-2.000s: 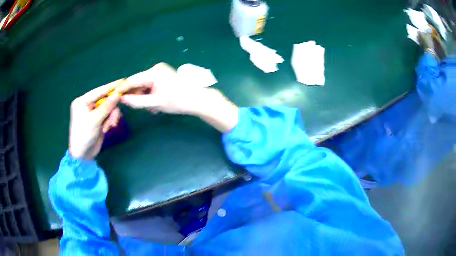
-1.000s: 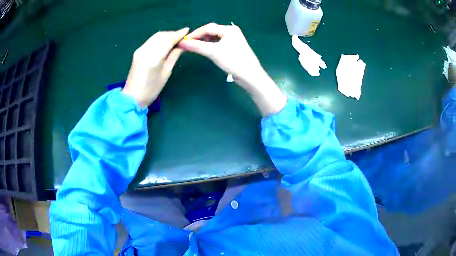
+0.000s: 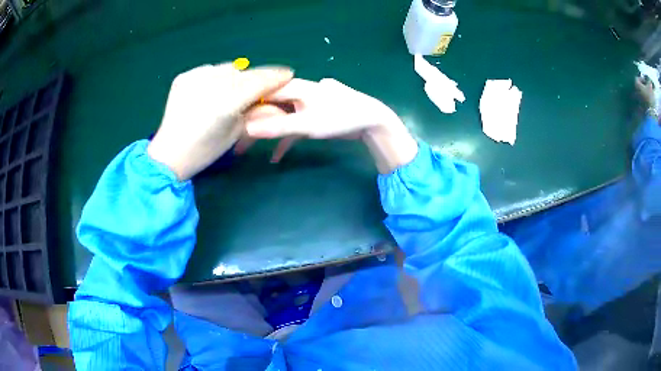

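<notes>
My left hand and my right hand are bare and meet above the green mat, left of centre. A small orange bit, like a finger cot, shows between their fingers. A yellow piece, also like a finger cot, shows at the upper edge of my left hand; whether it is worn or lies behind is unclear. The fingers overlap and are blurred, so their grip is hidden. A dark blue object lies partly hidden under my left hand.
A white bottle stands at the back, with a crumpled white wipe by its base and a flat wipe to the right. A black grid tray is at left. Another person's blue sleeve shows at far right.
The hands have moved up the view, then slightly down since one second ago, with fingers now overlapping more. The yellow piece now shows above my left hand. The view has shifted.
</notes>
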